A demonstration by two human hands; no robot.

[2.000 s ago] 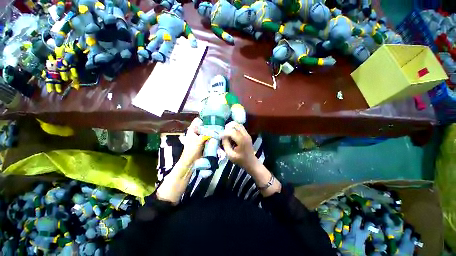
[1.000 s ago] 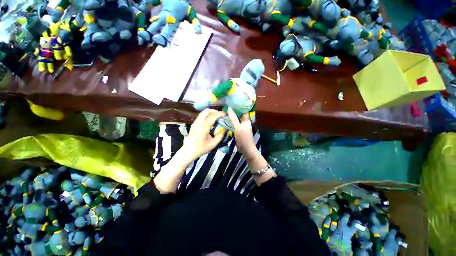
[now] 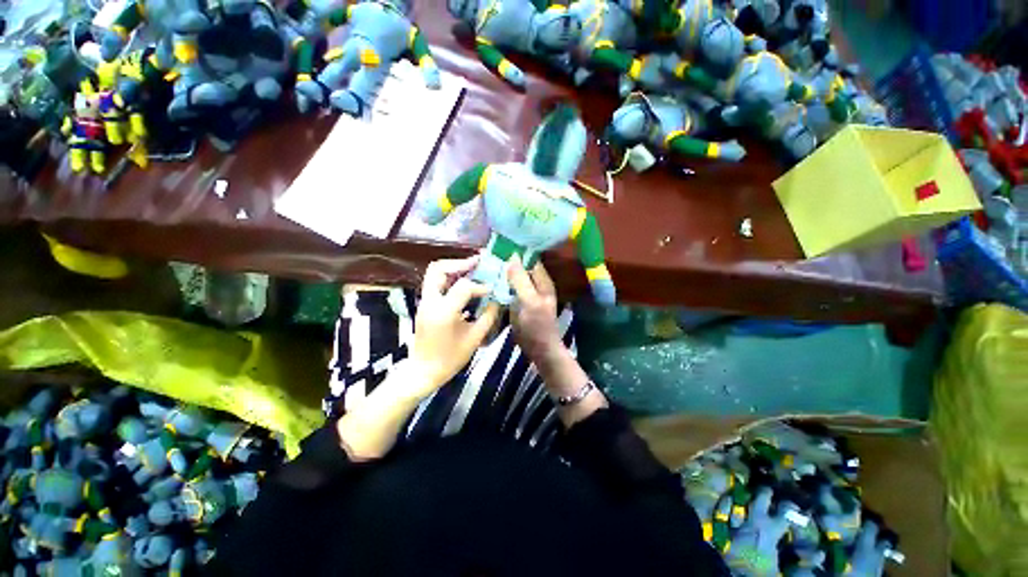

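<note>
A grey-blue plush figure [image 3: 528, 209] with green arms and yellow bands lies over the table's front edge, its head pointing away from me and its arms spread. My left hand [image 3: 449, 321] holds its lower body from the left. My right hand [image 3: 534, 304] pinches it from the right, close to the left hand. The figure's legs are mostly hidden by my fingers. No tool can be made out in either hand.
White paper [image 3: 366, 163] lies left of the figure. A thin yellow stick [image 3: 595, 189] lies behind it. A yellow box [image 3: 874, 192] stands at right. Plush figures [image 3: 778, 79] are heaped along the far side. Cartons of dolls [image 3: 124, 485] stand below, left and right [image 3: 789, 496].
The figure has turned from lying slanted to facing up with both arms spread and its head upright. Both hands have stayed at its lower body. The view has shifted slightly.
</note>
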